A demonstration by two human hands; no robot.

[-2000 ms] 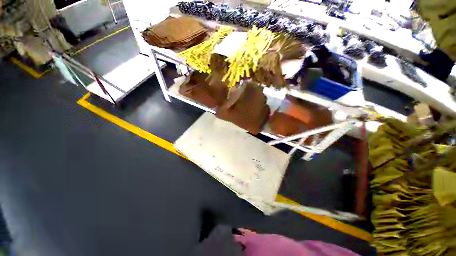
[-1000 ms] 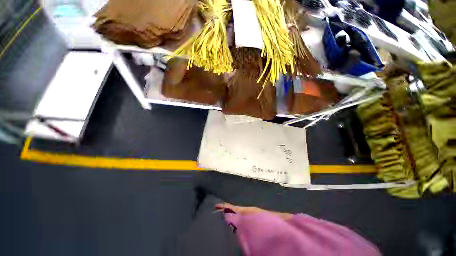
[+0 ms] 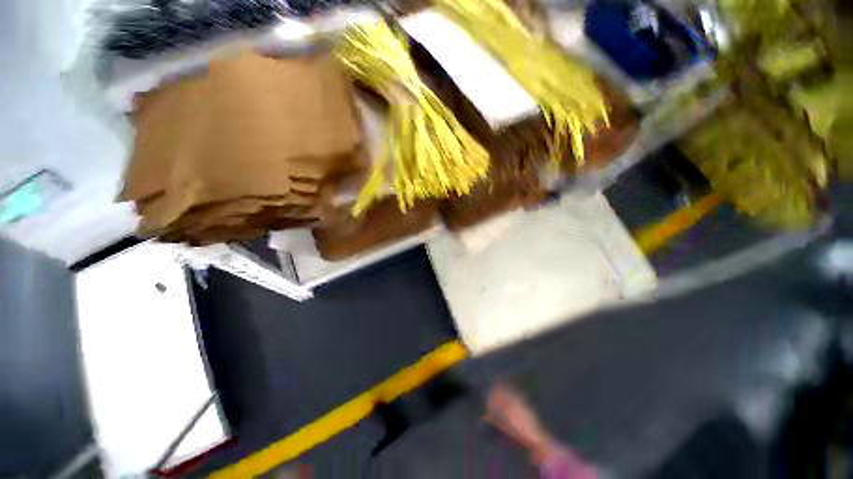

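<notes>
A thick stack of brown cut panels [image 3: 243, 131] lies on the white rack [image 3: 374, 267] at the upper left, its layered edges facing me. Bundles of yellow strips [image 3: 430, 150] hang over the rack edge beside it, with a white sheet [image 3: 472, 70] between bundles. More brown pieces [image 3: 374, 224] lie on the lower level. My right hand [image 3: 516, 416], with a pink sleeve, is at the bottom, blurred, over the floor and apart from the rack. Its finger state is unclear. My left hand is out of view.
A pale board [image 3: 538, 271] lies over the yellow floor line [image 3: 374, 407]. A white platform [image 3: 145, 351] stands at the lower left. A blue bin [image 3: 641, 37] is at the top right, near hanging yellow-olive pieces [image 3: 762, 150]. A dark shape [image 3: 397, 426] shows near the line.
The view has moved nearer to the brown stack and tilted. The stack looks larger. My right hand shows farther right and lower, with less sleeve visible.
</notes>
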